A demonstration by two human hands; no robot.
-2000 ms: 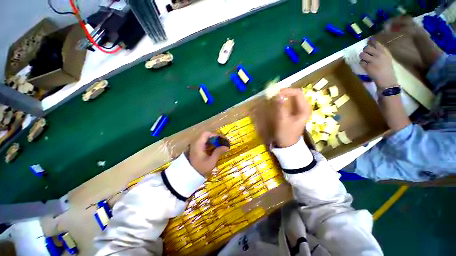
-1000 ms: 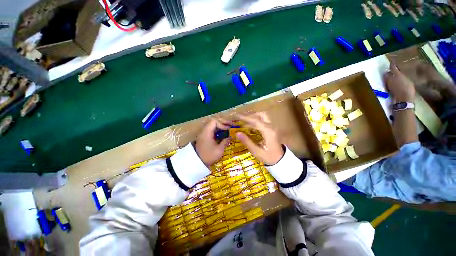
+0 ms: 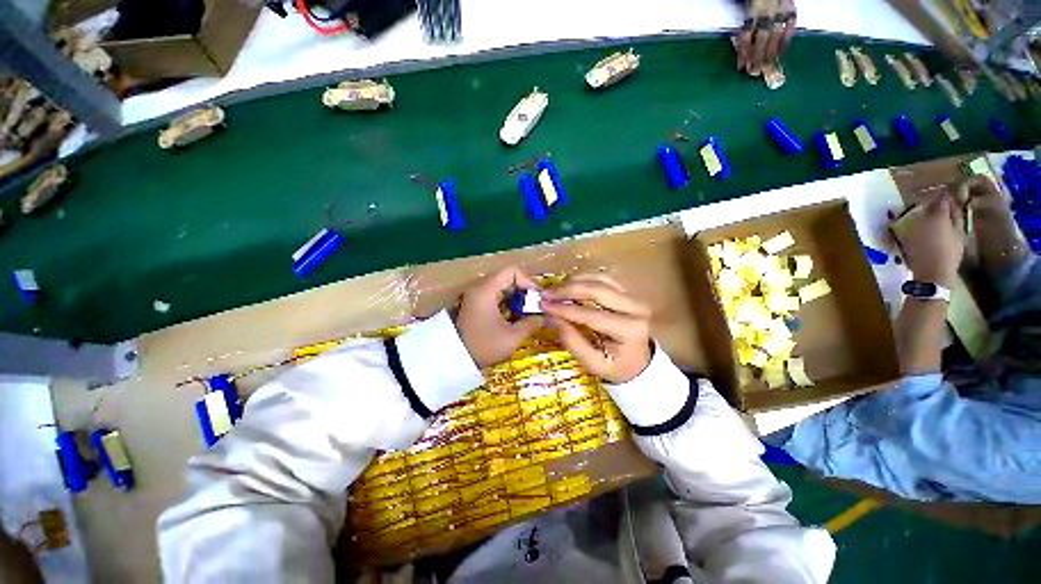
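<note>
My left hand (image 3: pixel 493 318) holds a small blue battery pack (image 3: pixel 519 305) above the far edge of the amber-wrapped packs. A small white patch shows on the pack. My right hand (image 3: pixel 600 324) is beside it, its fingers touching the white patch; whether they grip the piece or press it is too small to tell. The fingers hide most of the pack. Rows of shiny amber-wrapped packs (image 3: pixel 502 456) with thin wires lie under both hands and forearms.
An open carton (image 3: pixel 850 308) with pale yellow pieces (image 3: pixel 756 299) stands at right. Beyond runs the green conveyor (image 3: pixel 388 171) with blue packs (image 3: pixel 317 251) and tan assemblies (image 3: pixel 358 96). More blue packs (image 3: pixel 217 411) lie at left. A neighbour's arm (image 3: pixel 927 302) is at right; another hand (image 3: pixel 765 37) reaches over the belt.
My right hand came from beside the carton to the pack at my left hand. A white patch now shows on the pack. Another person's hand has appeared at the belt's far side.
</note>
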